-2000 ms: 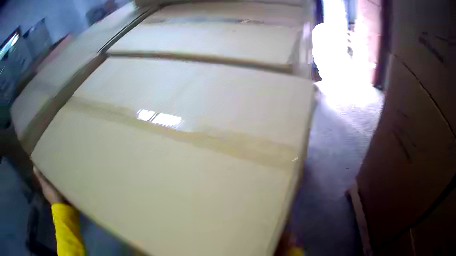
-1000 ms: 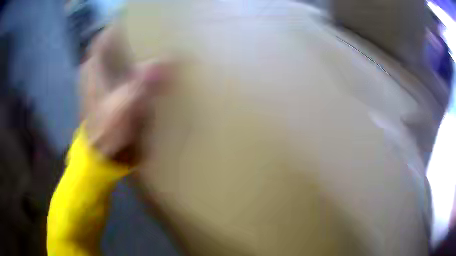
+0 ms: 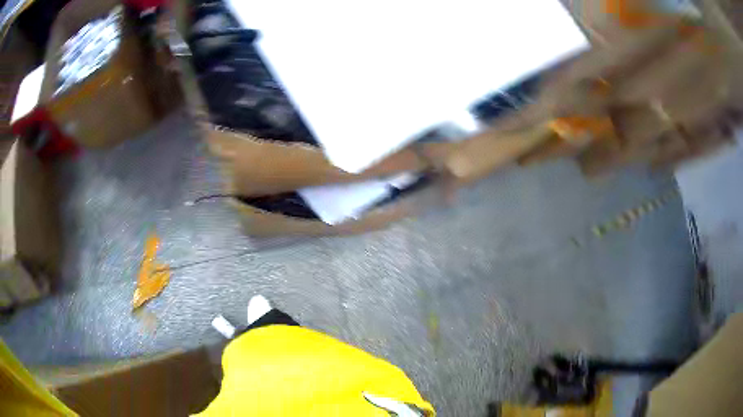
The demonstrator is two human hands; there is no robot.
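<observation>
Neither of my hands is in the picture. My yellow top fills the bottom centre, with two white shoe tips beyond it. Another piece of yellow cloth is cut off at the bottom left. Nearest in front of me, an open carton (image 3: 277, 167) holds dark small goods, blurred. A large bright white sheet (image 3: 415, 73) lies over it. A smaller white piece (image 3: 350, 199) shows below its edge.
A brown carton (image 3: 147, 383) stands at the lower left. Another open carton (image 3: 122, 102) and a red object (image 3: 49, 134) are upper left. An orange scrap (image 3: 151, 277) lies on the grey floor. Orange-taped cardboard (image 3: 635, 106) is upper right; a yellow pallet truck part (image 3: 603, 399) is lower right.
The large carton that filled the view has gone out of the picture, and so has my left hand. The view has swung to the floor and an open carton.
</observation>
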